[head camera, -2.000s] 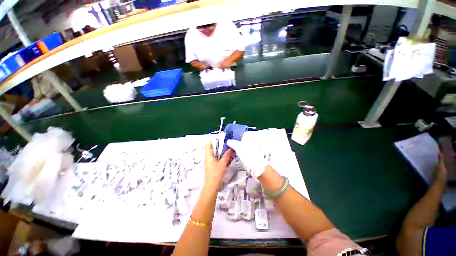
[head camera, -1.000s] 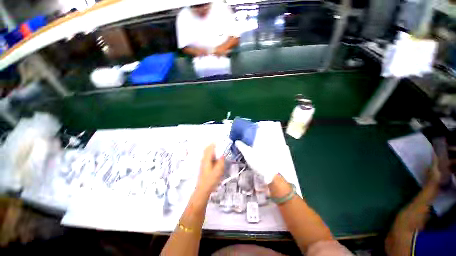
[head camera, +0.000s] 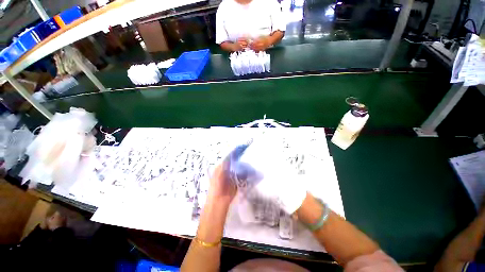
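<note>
My left hand, bare with a gold bracelet, and my right hand, in a white glove, meet over the middle of the white sheet. A blue-grey cloth is in the gloved right hand, between the two hands. The hands are blurred, and what the left hand holds is hidden by the cloth and glove. White corded units lie close together below the right hand, one at the near side. Many thin white leads and pieces spread over the sheet's left half.
A cream bottle with a dark cap stands beyond the sheet's right corner. Cloudy plastic bags heap at the left. Across the line are a blue tray, upright white parts and a person in white. A neighbour's arm is at right.
My view has shifted, so the bench sits further right and lower than two seconds ago. The cloth has moved nearer the left hand, and both hands have come closer together.
</note>
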